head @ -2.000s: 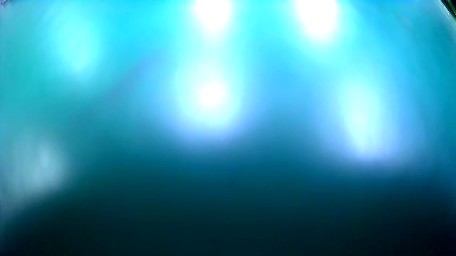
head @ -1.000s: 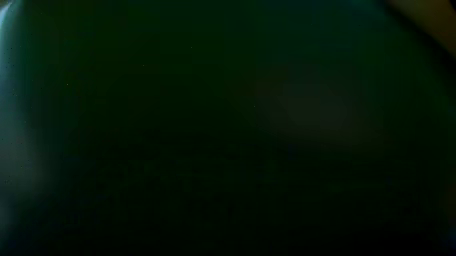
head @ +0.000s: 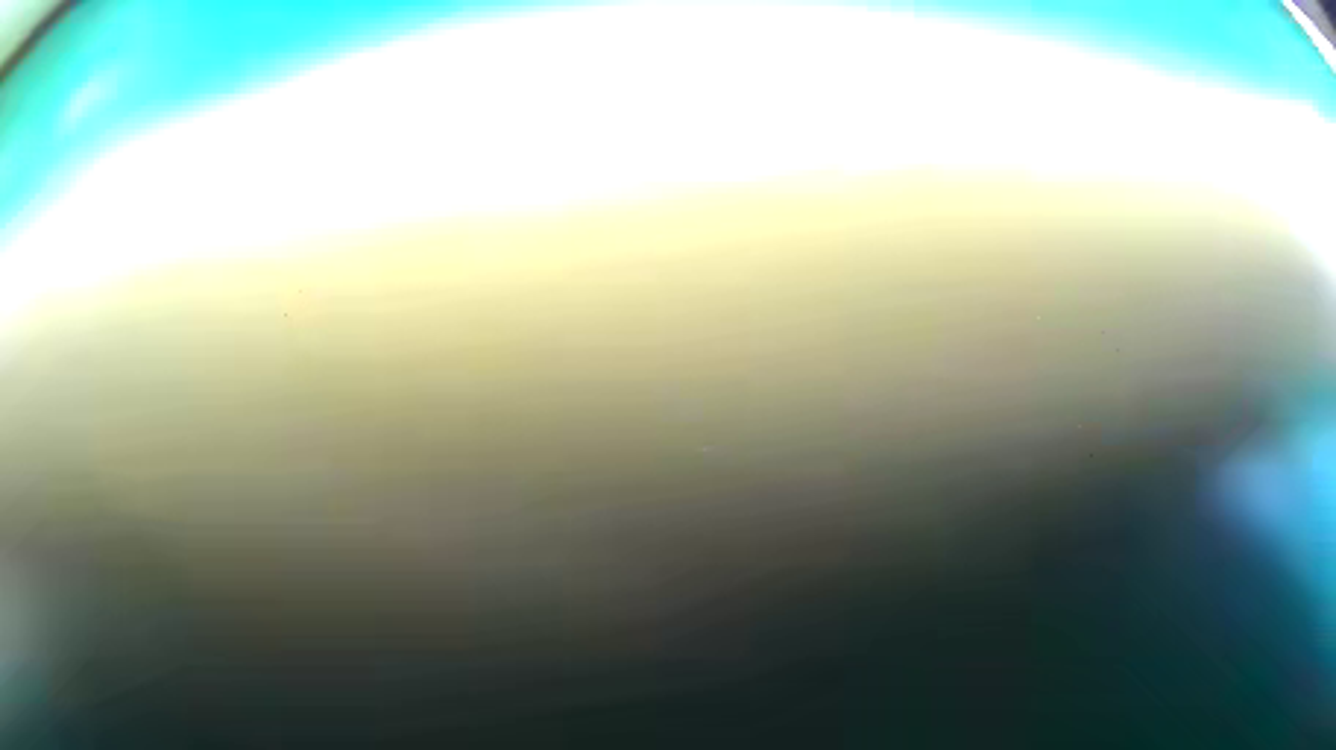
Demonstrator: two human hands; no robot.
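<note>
A large blurred pale yellow-beige surface (head: 615,352) fills most of the view, very close to the camera. Its upper part is glaring white and its lower part fades to dark. I cannot tell what it is. Neither of my hands can be made out. No clamp, cable or plug can be made out.
A bright turquoise surface (head: 191,66) shows along the top edge and upper left. A blurred blue patch (head: 1267,491) lies at the right edge. A thin dark line crosses the top left corner. Everything is out of focus.
The view was blurred teal with bright light spots, then almost black-green. Now a pale yellow-beige surface covers most of it, with turquoise at the top.
</note>
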